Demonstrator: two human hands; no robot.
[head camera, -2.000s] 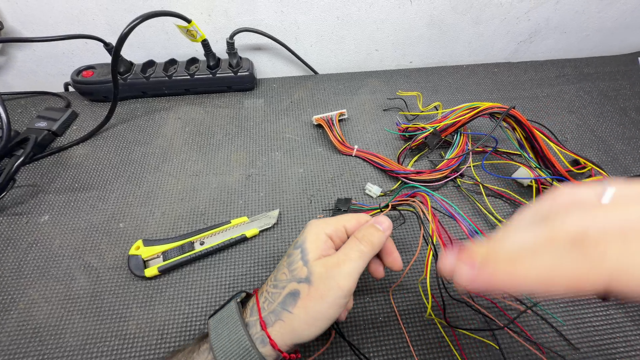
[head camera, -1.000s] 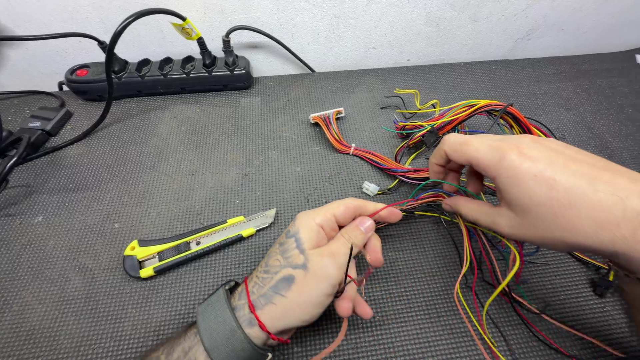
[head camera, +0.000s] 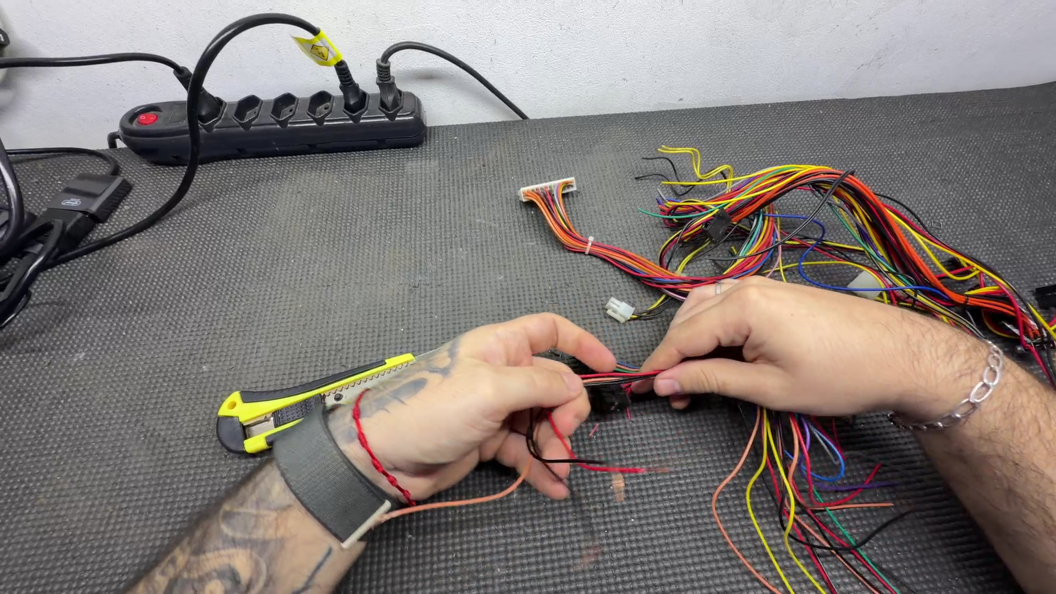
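Observation:
My left hand (head camera: 503, 396) pinches several thin wires, red, black and orange, whose loose ends hang below its fingers. Close to its right, my right hand (head camera: 742, 351) grips the same wires (head camera: 615, 379) between thumb and forefinger. A small black connector (head camera: 612, 398) lies just under the stretch between the hands. Below my right hand, loose coloured wires (head camera: 792, 495) spread over the mat. Behind it lies a large wire bundle (head camera: 858, 194), joined to a wide white connector (head camera: 547, 189). A small white connector (head camera: 619, 309) sits just above my fingers.
A yellow and black utility knife (head camera: 305, 400) lies behind my left wrist, its blade partly hidden. A black power strip (head camera: 272, 128) with plugged-in cords stands against the white wall (head camera: 619, 58). Black cables and an adapter (head camera: 87, 206) lie at the left on the textured grey mat (head camera: 330, 264).
My right hand, blurred and apart from the wires two seconds ago, has come to them and now grips beside my left. Red and black loose ends now hang from my left hand.

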